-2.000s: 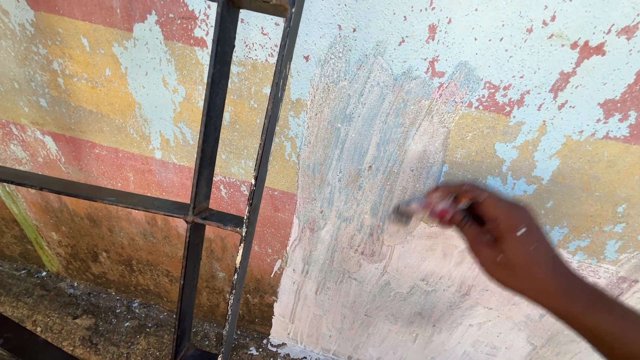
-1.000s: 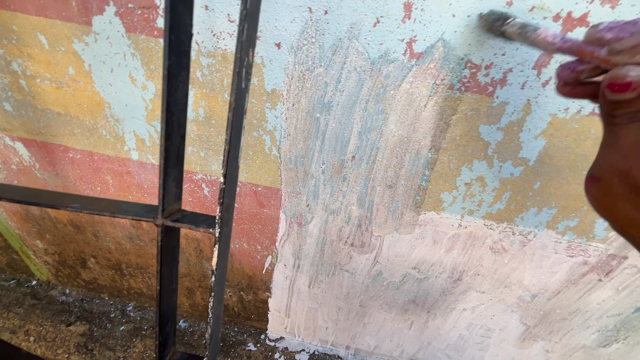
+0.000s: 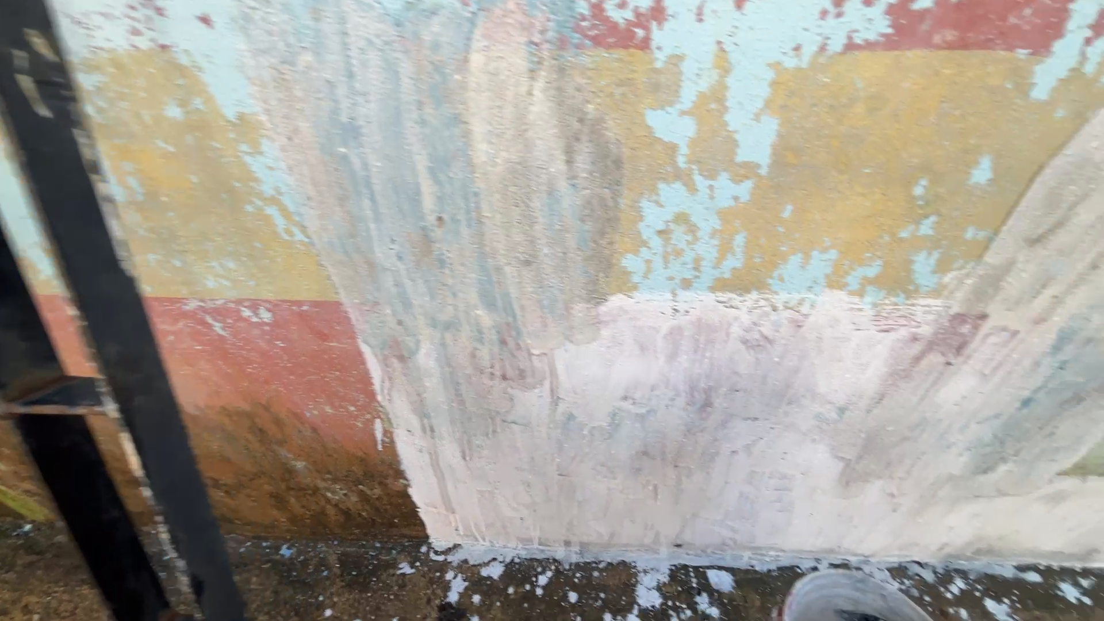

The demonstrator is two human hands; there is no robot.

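Neither of my hands shows in the head view now, and the paintbrush is out of sight too. The wall [image 3: 690,414] fills most of the view. Its lower part bears a pale pinkish-white coat, with streaky grey-blue and beige brush strokes [image 3: 414,198] rising from it at the centre left. Old yellow paint [image 3: 845,147], flaking to light blue, shows right of the strokes, and a red band [image 3: 259,362] lies to their left. At the bottom edge, part of a rounded whitish object [image 3: 849,599] comes into view; what it is I cannot tell.
A black metal frame [image 3: 129,345] with chipped edges stands at the left, in front of the wall. Along the wall's foot runs dark ground [image 3: 328,578] scattered with pale paint flakes or splashes.
My right hand, which held the paintbrush by the wall in both earlier frames, has left the view. The view has shifted lower and closer on the wall, and the rounded whitish object now shows.
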